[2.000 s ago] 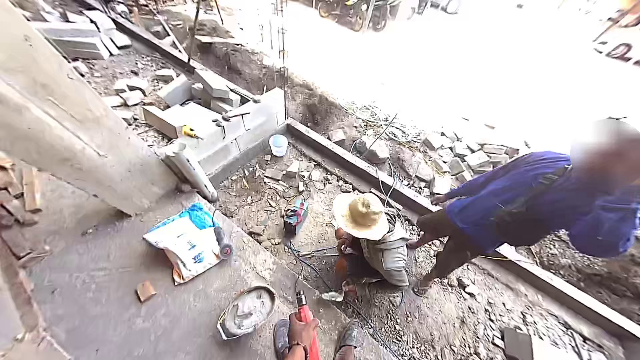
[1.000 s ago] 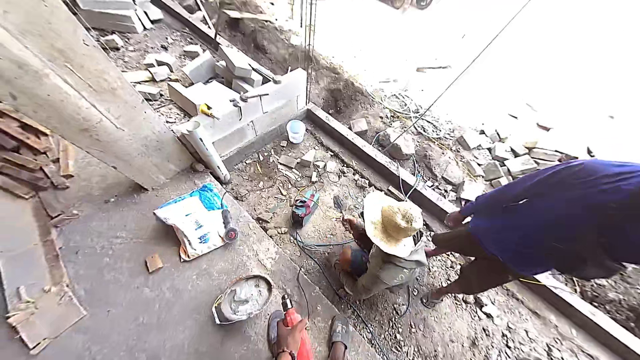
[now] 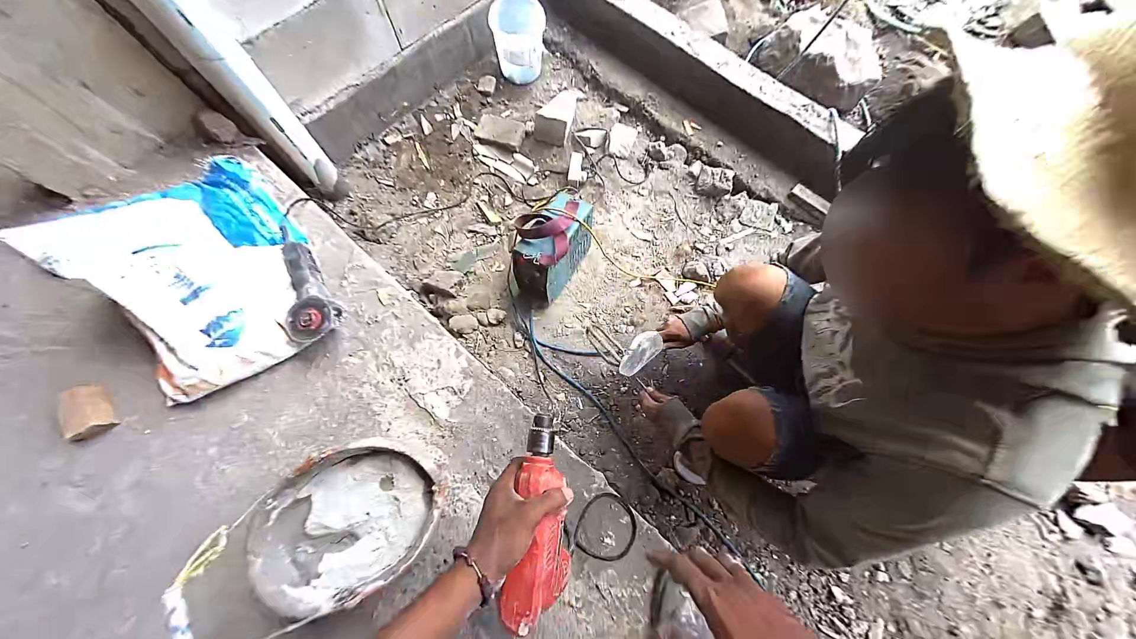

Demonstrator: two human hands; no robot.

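My left hand (image 3: 515, 524) is closed around a red power drill (image 3: 536, 541), whose black chuck points away from me. At the lower right, my right hand (image 3: 719, 590) is spread and holds nothing, above a partly hidden foot. Left of the drill sits a round bucket of grey wet mix (image 3: 342, 524). An angle grinder (image 3: 308, 297) lies on a white and blue sack (image 3: 209, 293). Beyond the slab edge, a teal and black machine (image 3: 555, 248) with a dark red strap stands on rubble, cables running from it.
A crouching person in a straw hat (image 3: 1056, 142) is close on my right, holding a thin rod and a pale flat piece. Cables (image 3: 612, 426) cross the slab edge. A white pail (image 3: 518, 40), a pipe (image 3: 257, 98), a brown block (image 3: 86, 412) and broken blocks lie about.
The view has moved much closer to the ground and the crouching person. My right hand has come into view at the lower right. The drill remains in my left hand.
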